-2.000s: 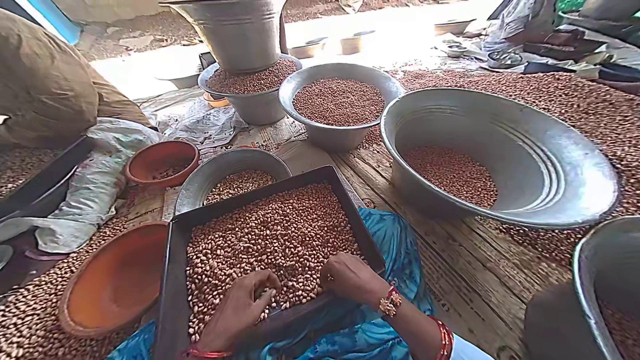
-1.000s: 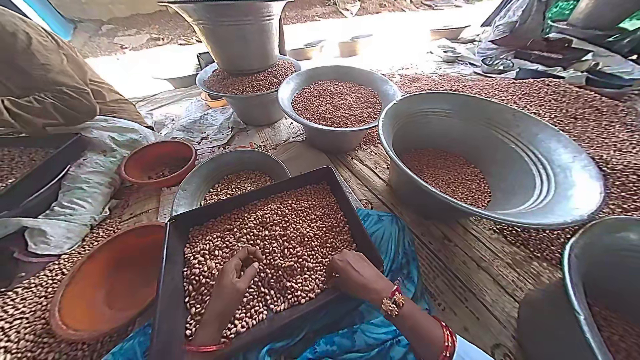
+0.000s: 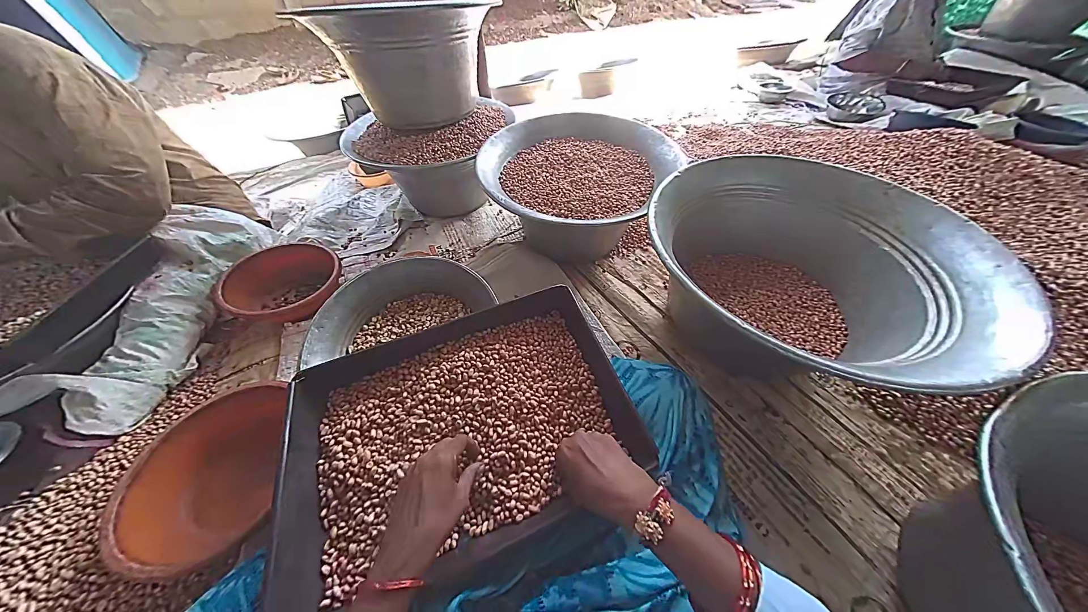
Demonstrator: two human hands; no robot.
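Note:
A black rectangular tray (image 3: pixel 293 476) rests on the lap, over a blue patterned cloth (image 3: pixel 680 433), and holds a layer of reddish-brown peanut kernels (image 3: pixel 476 391). My left hand (image 3: pixel 432 489), with a red bangle, is over the kernels left of the tray's middle, its fingers curled toward the thumb; whether a kernel is between them cannot be told. My right hand (image 3: pixel 599 476), with red and gold bangles, touches the kernels near the tray's right side. Its fingers are bent under and their tips are hidden.
Metal basins with kernels stand ahead (image 3: pixel 586 223) and at right (image 3: pixel 765 357); another is cut off at lower right (image 3: pixel 990 476). A metal bowl (image 3: pixel 336 323) sits behind the tray, orange bowls (image 3: pixel 195 484) (image 3: pixel 276 314) at left. Kernels are heaped at right. A person's clothed leg (image 3: pixel 85 144) is at upper left.
My left hand was lower over the tray two seconds ago, moved up and left over the kernels, and is now a little further right. My right hand has stayed near the tray's right side.

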